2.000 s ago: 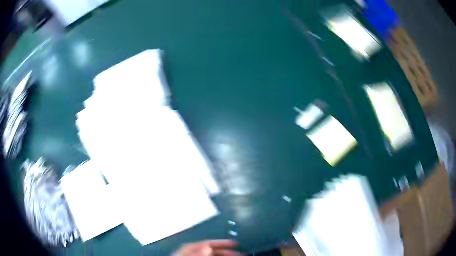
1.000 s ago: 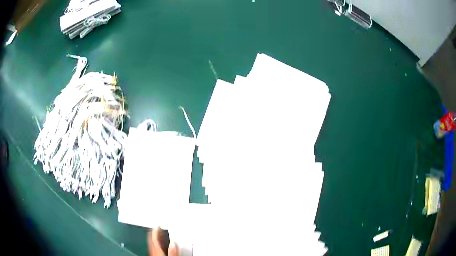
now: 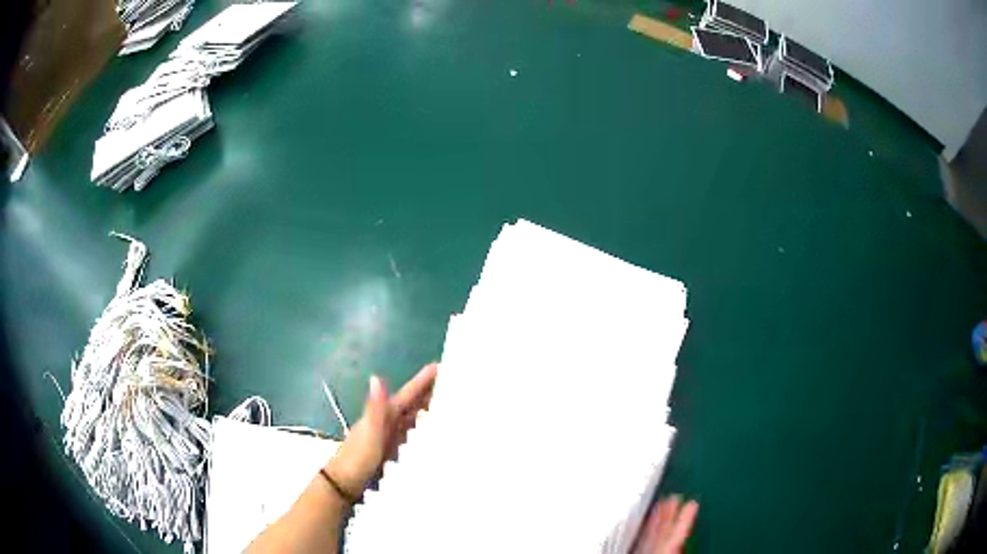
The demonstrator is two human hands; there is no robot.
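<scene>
White flat panels (image 3: 563,357) lie fanned and overlapping in a long staggered stack, running off the bottom edge. My left hand (image 3: 392,427), with a dark band at the wrist, is at the stack's left edge, thumb and fingers apart. My right hand (image 3: 666,527) is at its lower right edge, partly cut off by the picture's bottom; its fingers show. Neither hand is closed around a panel. A panel with a cable (image 3: 265,482) lies at the lower left, partly behind my left forearm.
A pile of white cable bundles (image 3: 135,417) lies at the left. Stacked corded panels (image 3: 157,135) are at the upper left. Dark rectangular pieces (image 3: 727,45) stand by the wall at the upper right. A pale yellowish bundle (image 3: 955,503) is at the lower right on the green table (image 3: 812,271).
The view has shifted, so the stack and cable pile sit lower in the picture. My left hand is now at the stack's left side, and my right hand has appeared at its right side.
</scene>
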